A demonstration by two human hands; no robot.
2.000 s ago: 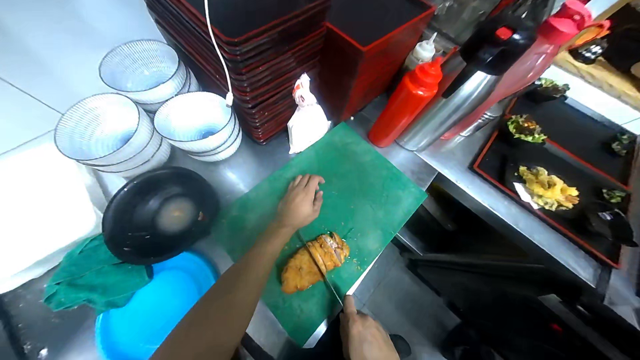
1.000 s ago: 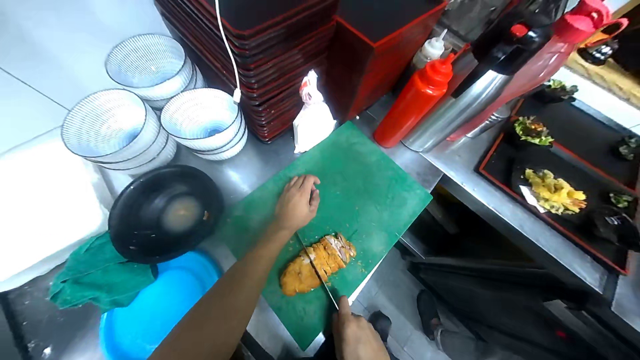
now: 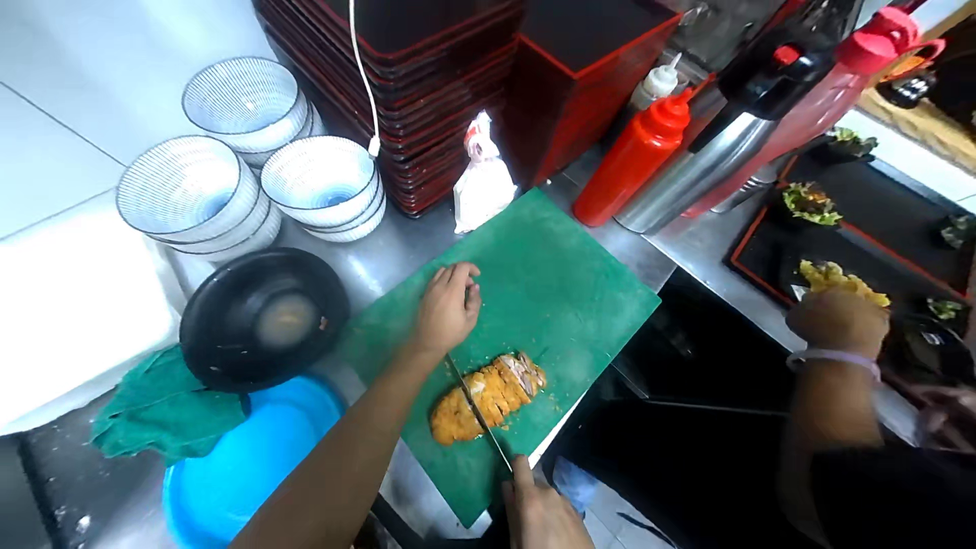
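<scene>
A breaded, fried cutlet [image 3: 488, 396] lies on a green cutting board [image 3: 564, 282], partly sliced at its right end. My right hand [image 3: 543, 511], at the bottom edge of the view, grips the handle of a knife [image 3: 479, 412], whose blade lies across the cutlet. Farther up the board rests my left hand [image 3: 448, 305], fingers curled together, near the blade's far end and holding nothing that I can see. My left forearm crosses the board's lower left part.
Stacked bowls [image 3: 191, 191], a black bowl [image 3: 263, 320], a green cloth [image 3: 168, 404] and a blue basin [image 3: 252, 457] stand left. Behind are stacked trays [image 3: 450, 99] and a red squeeze bottle [image 3: 633, 160]. At right, another person's hand [image 3: 839, 320] reaches over a tray of food [image 3: 877, 236].
Another person's arm has come into view at the right, over the tray of food. The knife has shifted slightly along the cutlet towards its unsliced left end. My left hand stays on the board.
</scene>
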